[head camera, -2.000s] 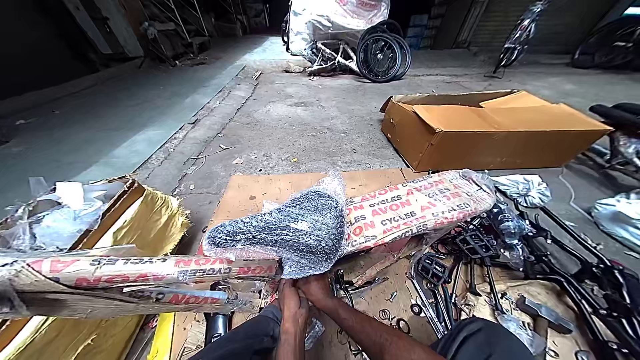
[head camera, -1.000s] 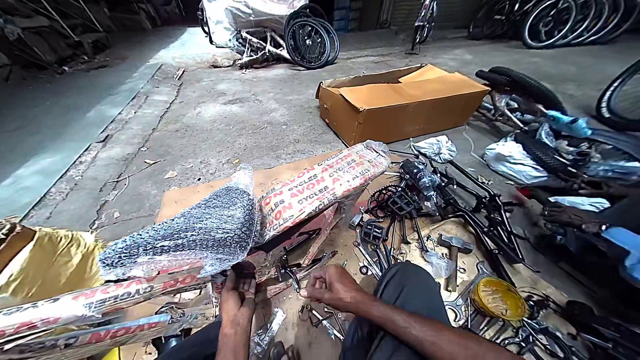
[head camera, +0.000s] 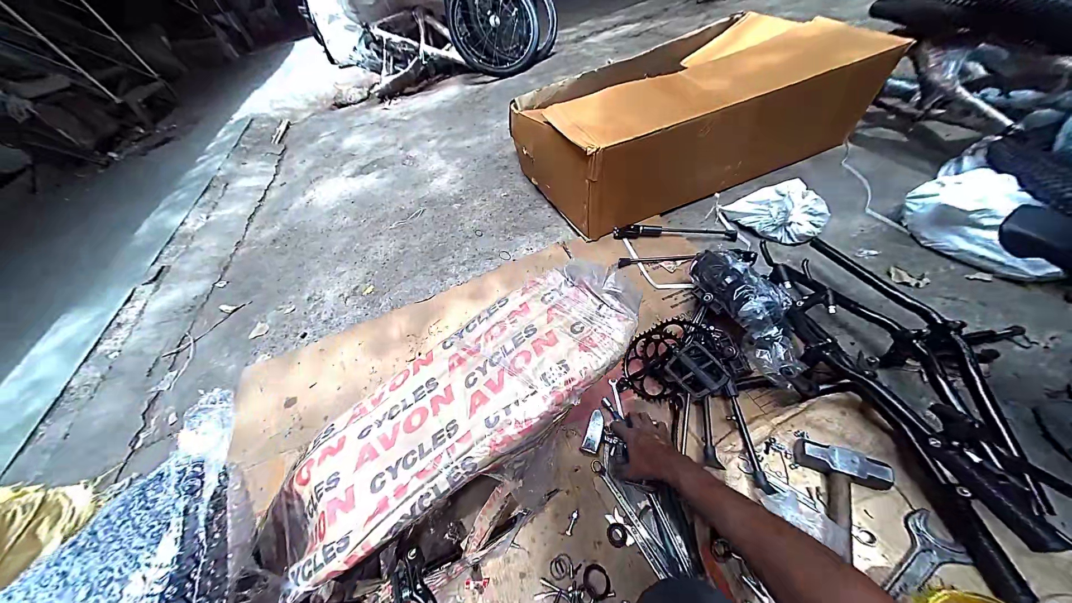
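Note:
My right hand (head camera: 649, 448) reaches down onto a pile of metal spanners (head camera: 641, 523), its fingers curled at their upper ends; whether it grips one cannot be told. My left hand is out of view. Just beyond the fingers lie a black chainring (head camera: 657, 360) and a black pedal (head camera: 699, 368). Left of the hand is a long part in printed wrapping and clear plastic (head camera: 452, 419). A steel-headed hammer (head camera: 846, 465) rests to the right of the hand. At the lower left, a grey speckled saddle (head camera: 126, 536) in plastic shows partly.
Black bicycle frame tubes (head camera: 879, 377) lie at the right beside a plastic-wrapped part (head camera: 745, 310). An open cardboard box (head camera: 720, 126) stands beyond the flat cardboard sheet (head camera: 310, 377). White bags (head camera: 783, 209) and bicycle wheels (head camera: 494, 33) are farther off. Small rings and screws lie near the spanners.
My right hand has moved from beside the wrapped parts onto the spanners. My left hand, seen near the wrapped saddle a second ago, has left view. The view has shifted right and down.

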